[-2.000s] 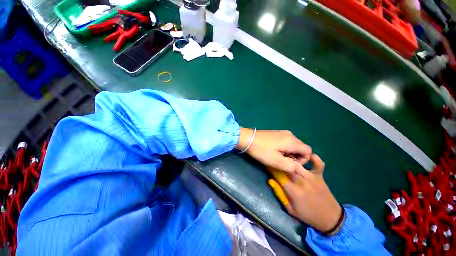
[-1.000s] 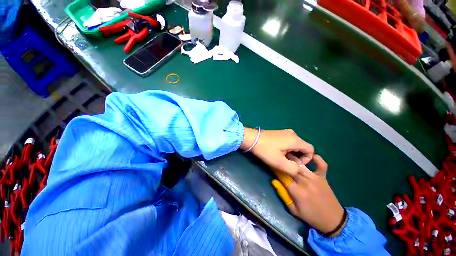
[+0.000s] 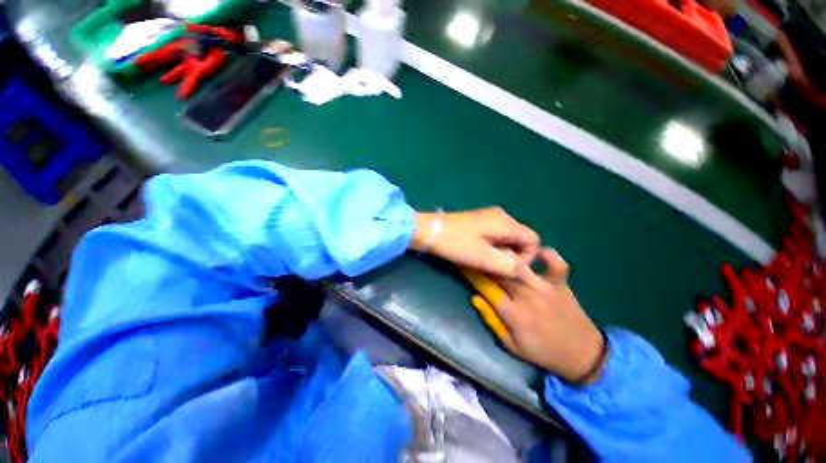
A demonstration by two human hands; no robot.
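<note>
My left hand (image 3: 475, 240), with a thin bracelet at the wrist, lies over the fingertips of my right hand (image 3: 550, 327) above the bench's near edge. The fingers of both hands are bent and touch. Yellow finger cots (image 3: 490, 312) cover two digits of my right hand. Nothing held can be made out between the fingers, which hide the space between them. The green bench (image 3: 426, 145) lies under and beyond the hands.
A heap of red-handled tools (image 3: 770, 339) lies at right. At upper left are a phone (image 3: 231, 98), a rubber band (image 3: 274, 137), white scraps (image 3: 326, 84), two bottles (image 3: 379, 41) and a green basket (image 3: 97, 34) with red tools beside it. More red tools are at lower left.
The whole view has shifted and blurred, so bench items and hands sit a little further left and up. The hands keep nearly the same pose, touching each other.
</note>
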